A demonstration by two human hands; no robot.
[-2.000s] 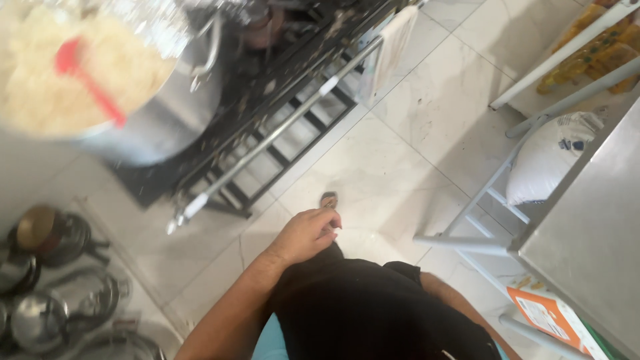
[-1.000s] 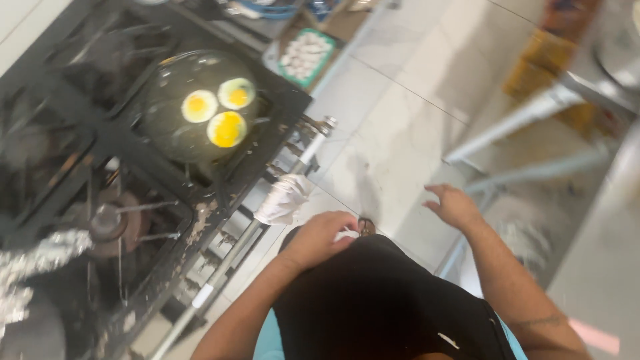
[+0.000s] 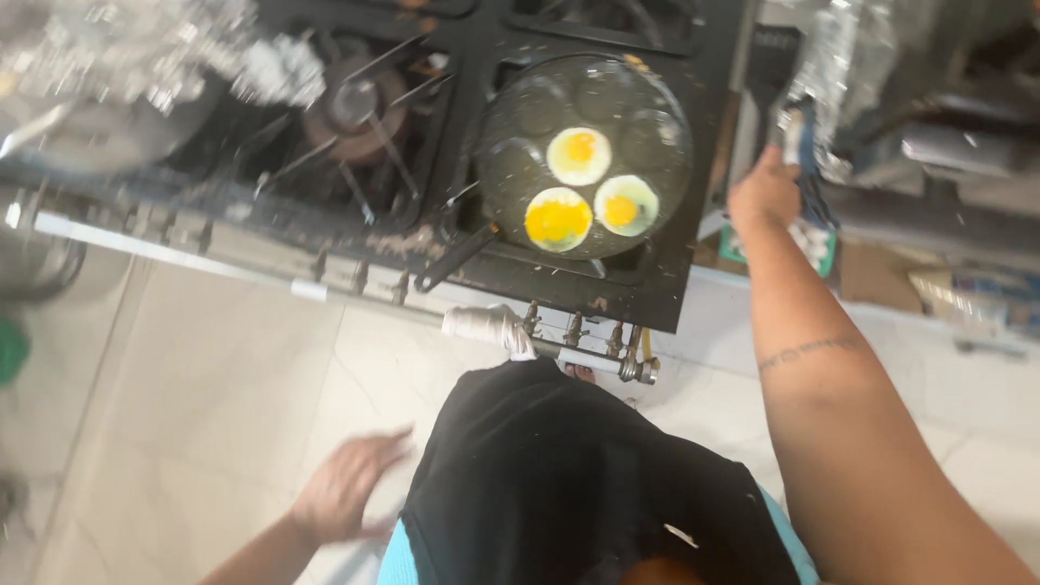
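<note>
A round dark frying pan with egg-shaped hollows sits over a burner at the stove's right end. Three eggs lie in it: a white-rimmed one, one with a spread yolk and one at the right. The pan's black handle points toward the stove's front edge. To the right of the stove, my right hand reaches to a group of utensils, among them a black spatula; blur hides whether the fingers hold one. My left hand hangs over the floor, fingers apart and holding nothing.
Crumpled foil covers a pot at the left of the stove. A white cloth is wrapped on the front rail. Beyond my right hand are a green tray of white items and a cardboard piece. Pale tiles form the floor.
My right hand has moved from beside my body to the utensils right of the stove. My left hand has moved away from my apron's front. The view has turned toward the stove.
</note>
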